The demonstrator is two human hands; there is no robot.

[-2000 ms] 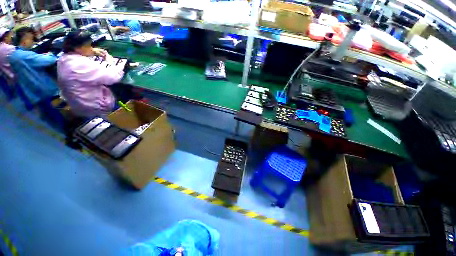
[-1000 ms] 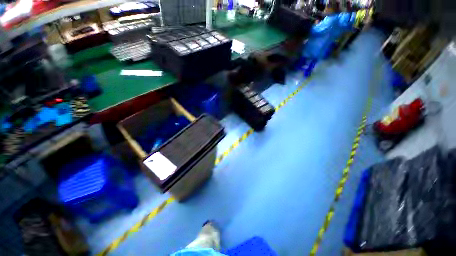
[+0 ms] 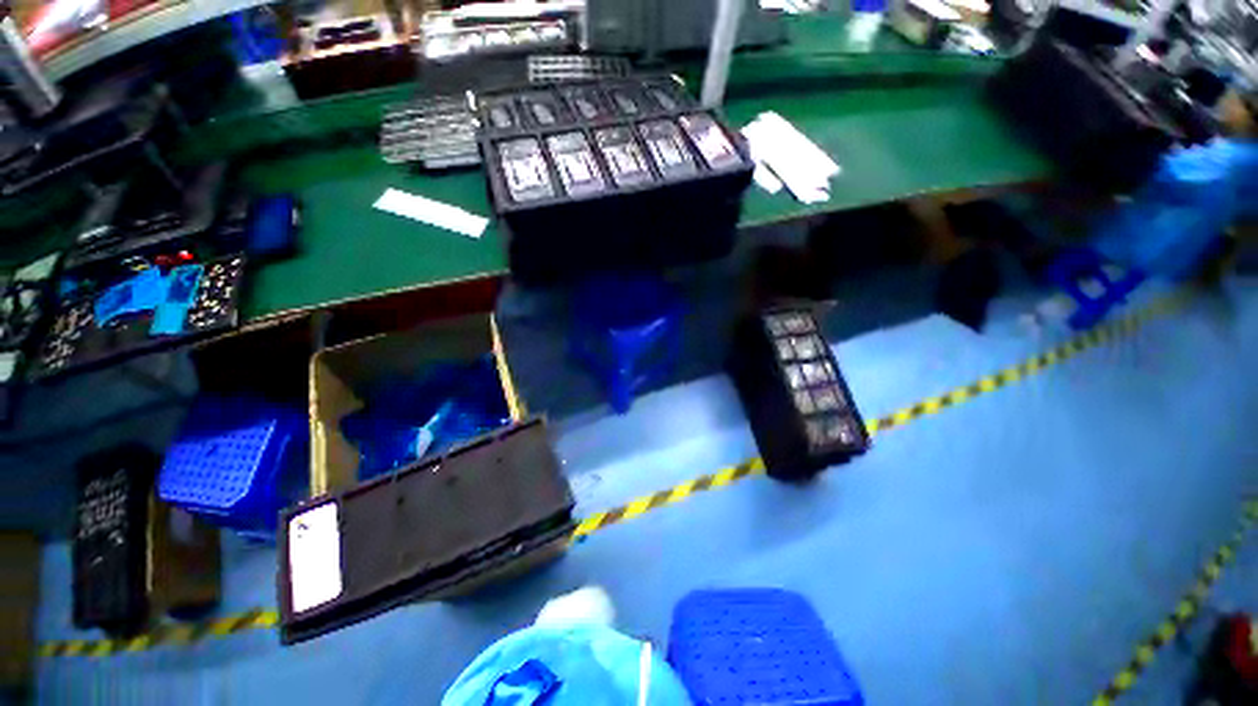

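Neither of my hands is in view; my blue work clothing [image 3: 552, 673] shows at the bottom edge, with a pale rounded shape, perhaps a shoe, above it. A black tray [image 3: 428, 521] with a white rectangle at its left end lies tilted on the front of an open cardboard carton [image 3: 331, 414]. The carton holds a blue liner bag [image 3: 400, 414]. A stack of black phone trays [image 3: 621, 207] stands at the bench edge, the top one holding phone housings in a row of pockets. White strips [image 3: 793, 155] lie right of the stack.
A blue stool [image 3: 763, 648] is at the bottom, right of my clothing. Another blue stool [image 3: 228, 462] stands left of the carton. A tray stack [image 3: 803, 393] is on the floor by the yellow-black tape. A small-parts tray [image 3: 152, 306] lies on the green bench [image 3: 331, 248]. A person in blue is far right.
The view has swung right along the bench, then nearer to the carton and tray stack. The near blue stool now shows more fully at the bottom. No hand appears in any frame.
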